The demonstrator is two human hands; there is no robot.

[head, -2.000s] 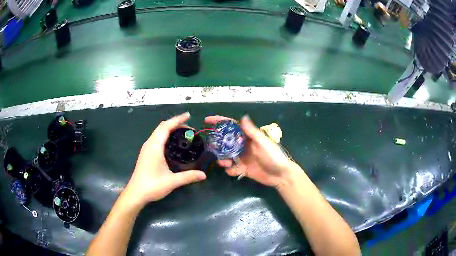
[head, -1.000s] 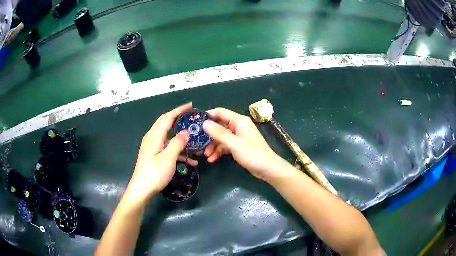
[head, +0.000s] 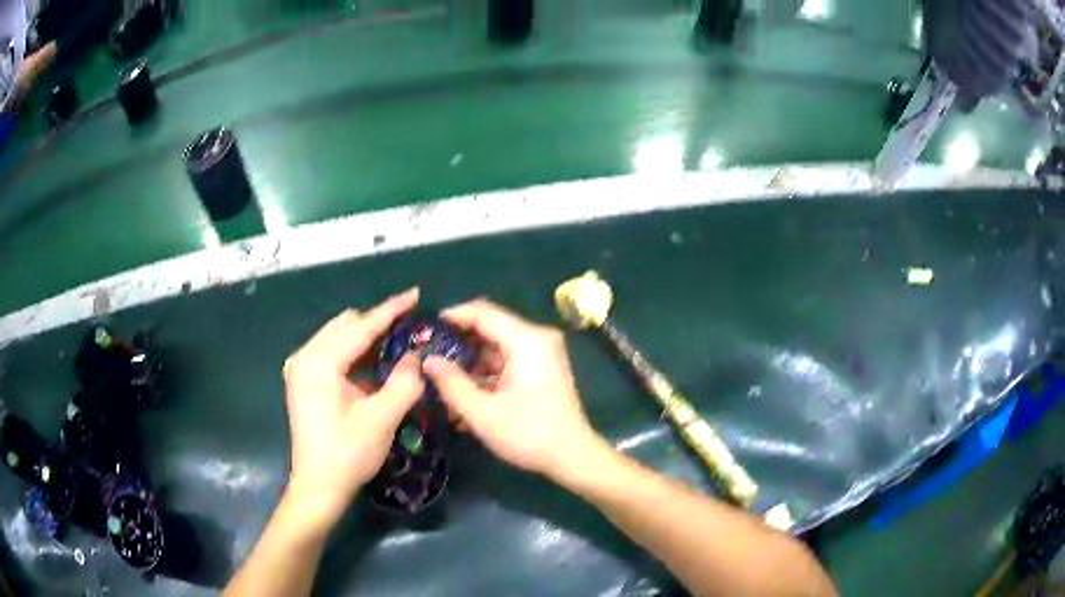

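Note:
My left hand and my right hand, both bare, hold a blue-purple round circuit board between them, thumbs on its face. A bit of red shows on the board. Below it, a black cylindrical housing stands on the bench mat, its open mouth showing a small pale green dot. The housing is partly hidden by my left hand. The wires between board and housing are too blurred to tell.
A mallet lies right of my hands. Several black units cluster at left. A small pale yellow-green piece lies far right. Beyond the white strip, the green belt carries black housings. Another person's hand shows top left.
The board was beside the housing in my right hand; now both hands hold it above the housing, which has left my left hand. The mallet came into fuller view. The belt housing shifted left in view.

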